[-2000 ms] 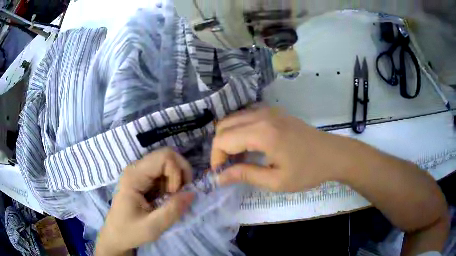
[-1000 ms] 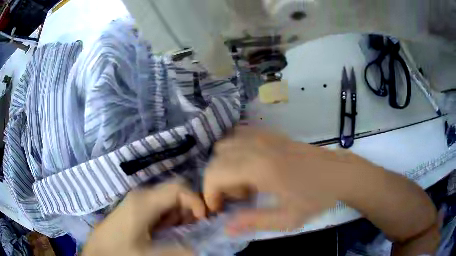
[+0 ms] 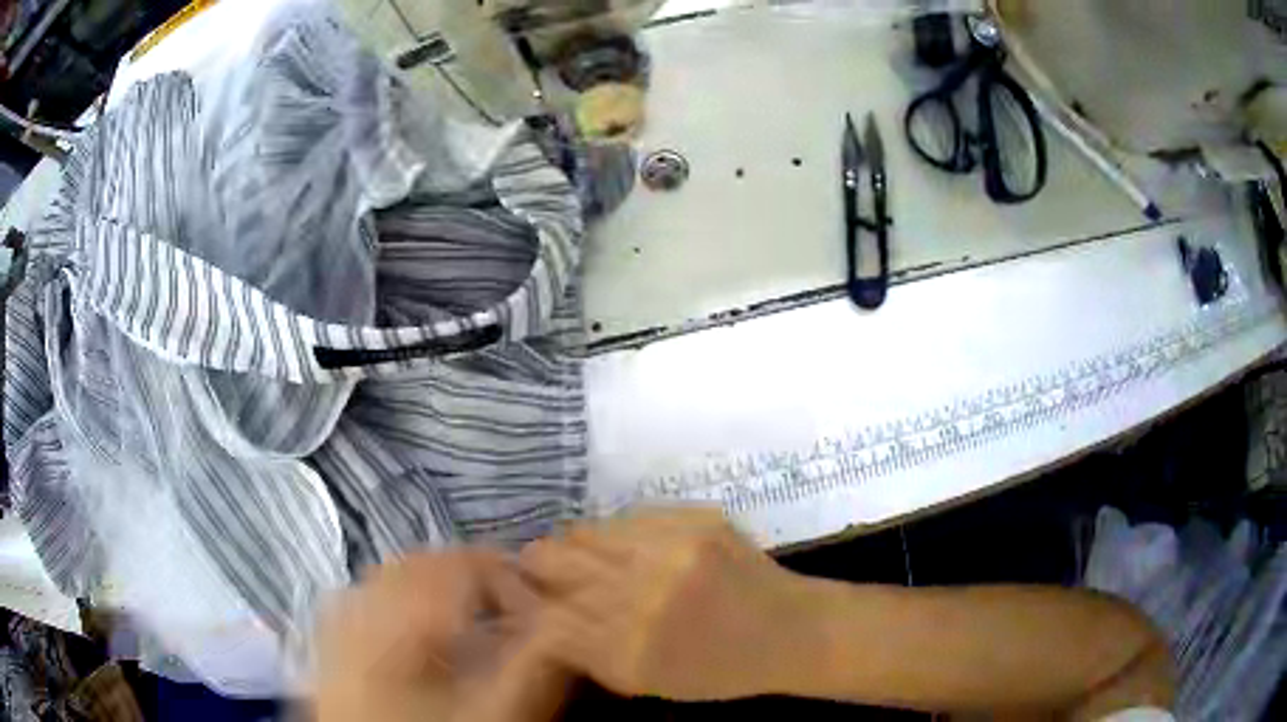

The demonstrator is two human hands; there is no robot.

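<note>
The striped waistband with its small black label curves across the gathered striped skirt on the left of the machine bed. The sheer overlay lies bunched behind the band, with more of it hanging at the lower left. My left hand is blurred at the cloth's lower edge. My right hand is beside and partly against it, knuckles up. The fingertips of both hands are hidden or blurred, so I cannot tell what they grip.
The beige pad is under the machine head at the top. Black thread snips and black scissors lie on the bed, with a white pen beside them. A ruler tape runs along the front edge. More striped cloth is at lower right.
The waistband now lies in an open curve with the skirt spread below it. Both hands have moved down, off the band. The view has shifted, so the bed and tools appear further left and higher.
</note>
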